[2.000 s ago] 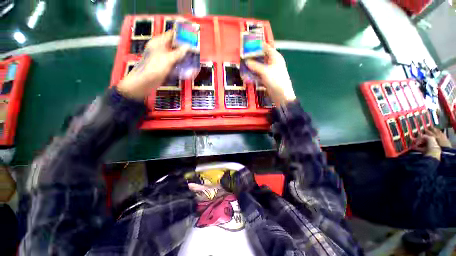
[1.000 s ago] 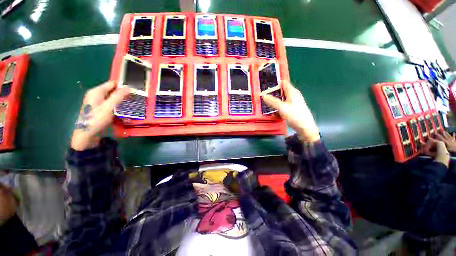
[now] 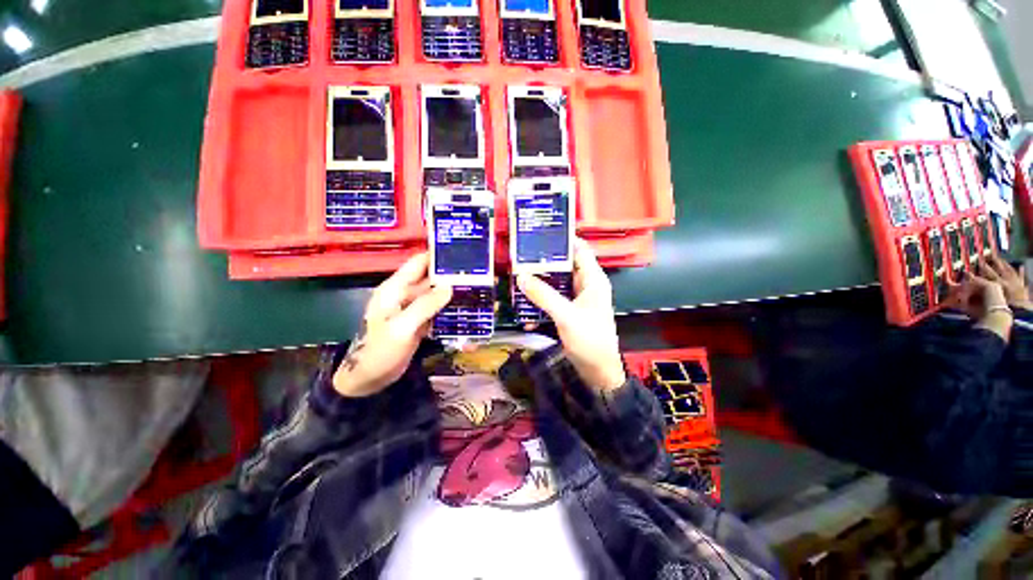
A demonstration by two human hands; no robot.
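Note:
My left hand [image 3: 392, 329] holds a keypad phone [image 3: 462, 252] at its left side, with the thumb beside the keypad. My right hand [image 3: 578, 317] holds a second keypad phone [image 3: 541, 232] next to it. Both phones are upright, with dark screens showing small white text lines. They are in front of the red phone tray [image 3: 269, 159]. The tray's near row has empty slots at the far left and far right, with three phones between them. Its back row holds several phones; two show blue screens, and their tops are cut off by the picture's edge.
The stacked trays lie on a dark green bench [image 3: 125, 215]. Another worker's hands [image 3: 988, 297] touch a red tray [image 3: 887, 261] of phones at right. Part of another tray [image 3: 6, 170] is at the left edge. A red tray with phones [image 3: 683, 414] is below the bench.
My hands have lifted the two outer near-row phones from their slots and brought them together in front of my chest. Their screens now show text. The tray appears higher in the picture.

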